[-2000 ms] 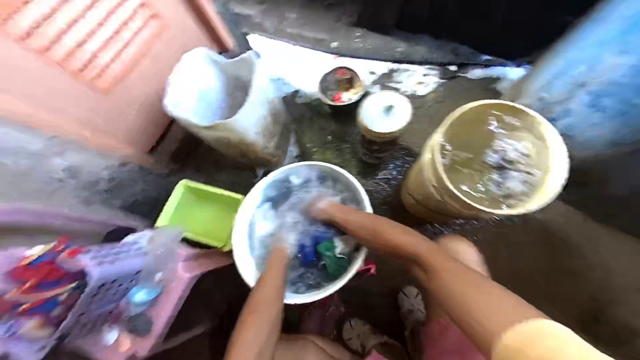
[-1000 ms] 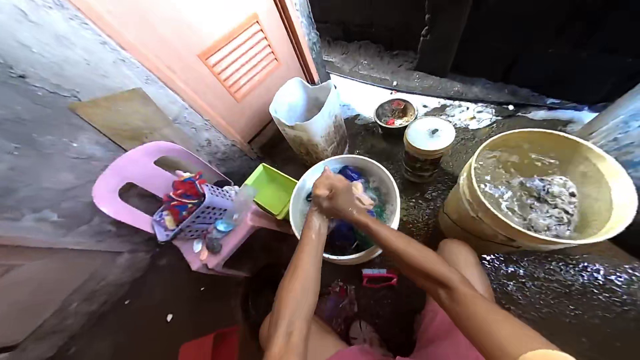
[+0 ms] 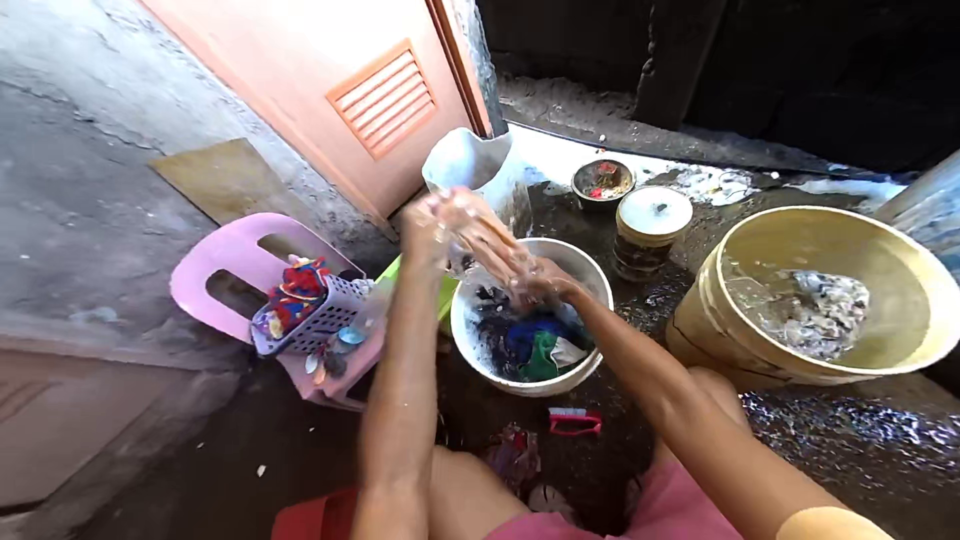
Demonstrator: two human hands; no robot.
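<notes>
Both hands are raised over a white bucket (image 3: 465, 330) that holds dark water with blue, green and white cloths (image 3: 541, 351). Stretched between them is a wet, light-coloured cloth or stream of suds, too blurred to name. My left hand (image 3: 429, 225) is at its upper end, above the bucket's left rim, fingers bent and blurred. Over the middle of the bucket is my right hand (image 3: 541, 285), wet and blurred. Whether either hand grips anything is not clear. A red-handled scrub brush (image 3: 576, 421) lies on the wet floor just below the bucket.
A tall cream bucket (image 3: 720, 330) with water and a patterned cloth stands at right. Behind are a lidded pail (image 3: 655, 217), a small bowl (image 3: 581, 187) and a whitish container (image 3: 517, 195). At left, a pink plastic chair (image 3: 217, 259) bears a purple basket (image 3: 319, 319); a green basin (image 3: 446, 296) is beside it.
My hands were together over the bucket a second ago; now they are apart, my left hand farther up and left. Two seconds ago both were down in the bucket.
</notes>
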